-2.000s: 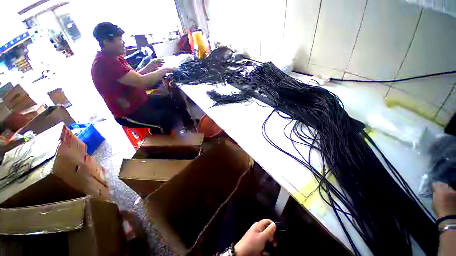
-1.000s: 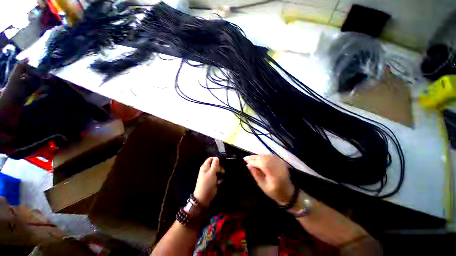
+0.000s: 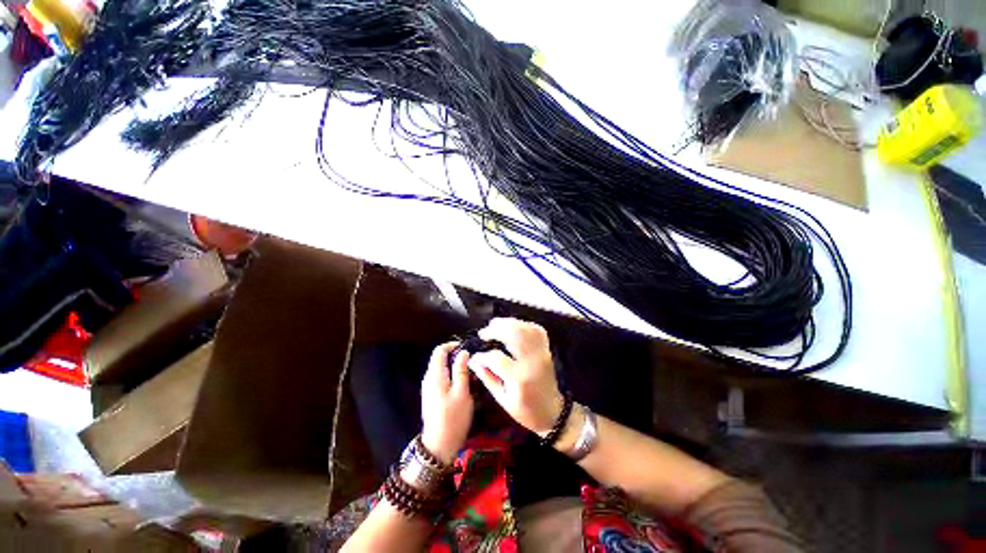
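Note:
My left hand (image 3: 447, 398) and my right hand (image 3: 521, 373) are close together in front of my body, below the bench's front edge. Between their fingers is a small black cable coil (image 3: 476, 348), mostly covered by the fingers. Both hands grip it. A large bundle of thin black cables (image 3: 605, 216) lies along the white bench (image 3: 276, 184), bent into a loop at its right end. Its far left end is a tangled heap of strands (image 3: 108, 76).
A clear plastic bag with dark contents (image 3: 735, 70) lies on brown cardboard (image 3: 795, 157). A yellow bottle-like item (image 3: 930, 127) is at right. An open brown carton (image 3: 270, 378) stands below the bench at left. Another person's dark-clothed legs (image 3: 65, 259) show at far left.
My right hand has come from the bench's right side to meet my left hand at the black coil. The view has turned down and right, and the seated person is mostly out of view.

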